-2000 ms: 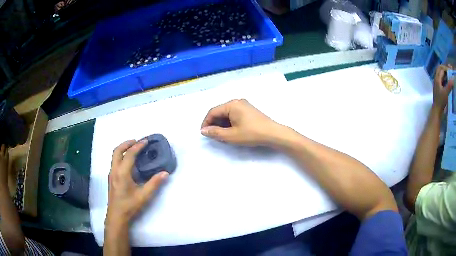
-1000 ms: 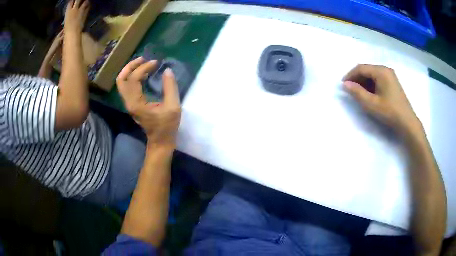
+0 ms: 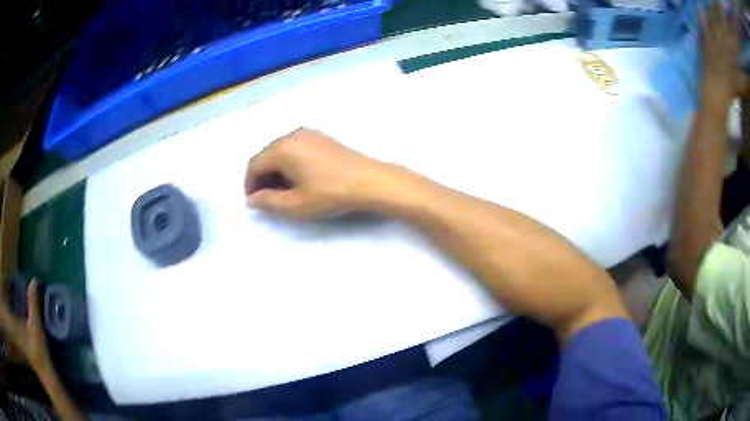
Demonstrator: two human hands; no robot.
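A dark grey plastic housing [image 3: 165, 224] stands on the white foam sheet [image 3: 271, 329], its recessed face with the central hole turned up. No hand touches it. My right hand [image 3: 308, 177] is right of it over the sheet, fingers curled with thumb and fingertips close together; whether something small is inside is hidden. My left hand [image 3: 29, 329] is blurred and cut off by the left edge. It is beside a dark housing [image 3: 16, 288], and its grip cannot be made out. Another grey housing [image 3: 59, 311] stands on the green surface just right of it.
A blue bin [image 3: 222, 78] with small parts is at the far edge. Yellow loops [image 3: 599, 74] and light blue boxes [image 3: 625, 29] are at the far right. A neighbour's arm [image 3: 699, 173] is at the right. A cardboard box edge [image 3: 11, 214] is at the left.
My left hand let go of the housing on the sheet and moved left to the green surface. The view swung left, then back right. My right hand keeps its curled pose.
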